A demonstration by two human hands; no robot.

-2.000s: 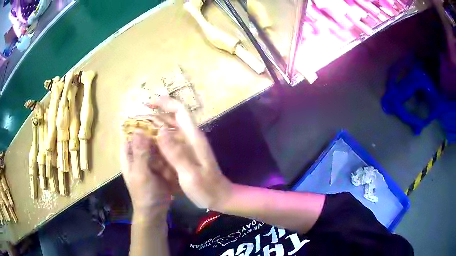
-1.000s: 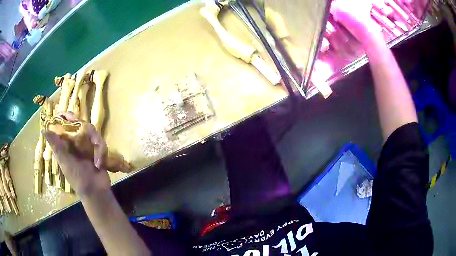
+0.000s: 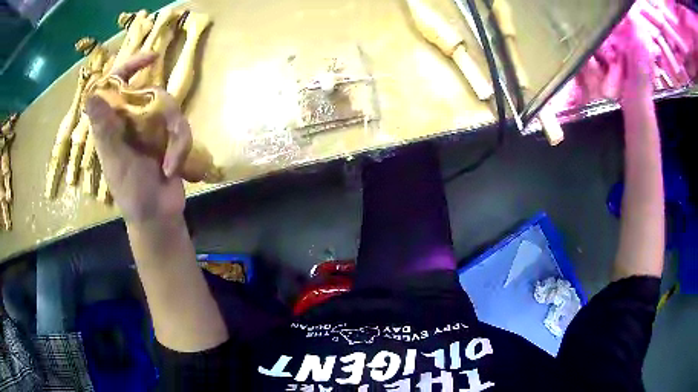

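My left hand (image 3: 141, 164) holds a tan leg-shaped moulded part (image 3: 145, 115) over the left of the bench, its open rimmed end facing up and its other end slanting down to the right near the bench edge. My right hand (image 3: 631, 73) is stretched out to the far right, among pink-lit parts (image 3: 670, 38); its fingers are washed out by the pink light and I cannot tell whether it holds anything. A small clear plate (image 3: 337, 106) with pale residue lies on the bench.
Tan leg parts (image 3: 186, 57) lie fanned at bench left. A single leg part (image 3: 444, 34) lies near black cables and a framed edge at right. Blue crates stand on the floor, one with white crumpled waste (image 3: 557, 302). A red object (image 3: 325, 283) is under the bench. Plaid cloth shows lower left.
My hands came apart; the left kept the rimmed part and moved left, the right went to the pink-lit parts and now reaches further in. The view has shifted, with the bench higher in the picture.
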